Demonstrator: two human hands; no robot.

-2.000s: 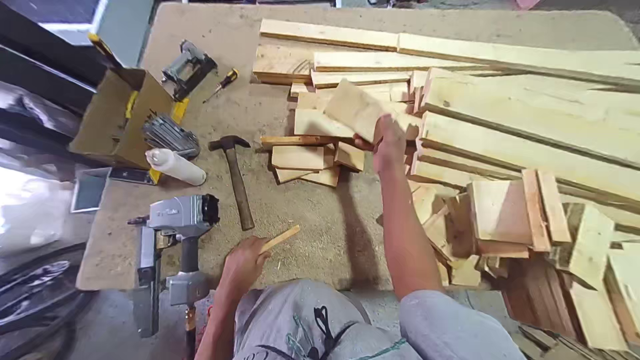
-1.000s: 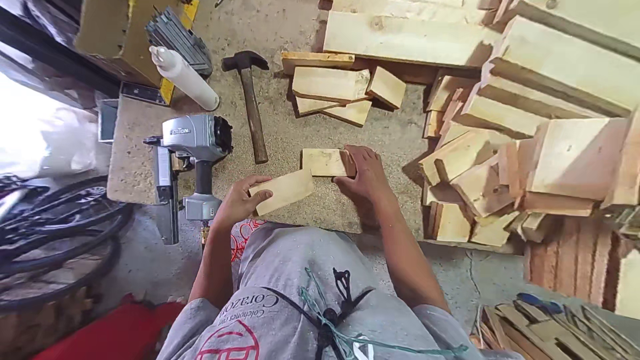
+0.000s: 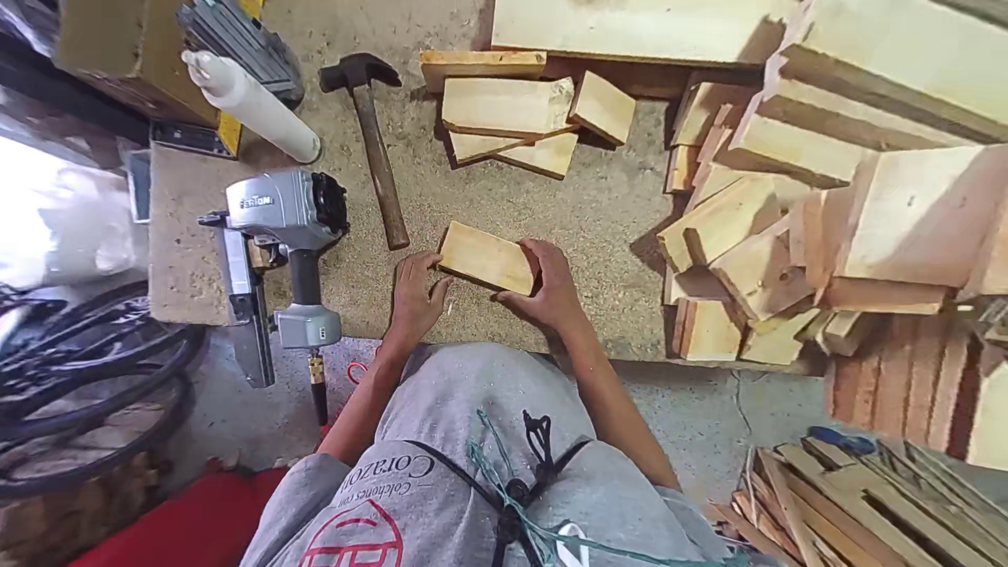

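Observation:
A short wooden block [image 3: 487,258] lies near the front edge of the workbench, between my two hands. My left hand [image 3: 417,295] touches its left end with the fingertips. Around its right end, my right hand [image 3: 551,283] has thumb and fingers closed. Whether a second piece lies under the block cannot be told. A claw hammer [image 3: 376,150] rests just beyond my left hand. Further left lies a pneumatic nailer [image 3: 287,228] with its air hose fitting at the bench edge. Several small wooden blocks [image 3: 504,106] are grouped beyond my hands.
Long boards [image 3: 638,27] lie at the back. Stacked cut wood pieces [image 3: 756,260] fill the right side. A white plastic bottle [image 3: 252,106], nail strips [image 3: 240,47] and a cardboard box [image 3: 130,63] stand at the back left. Wood offcuts [image 3: 827,504] are below right.
My right hand has come back from the wood pile toward my body. The piece my left hand held raised a second ago is no longer apart from the block on the bench. The view has shifted.

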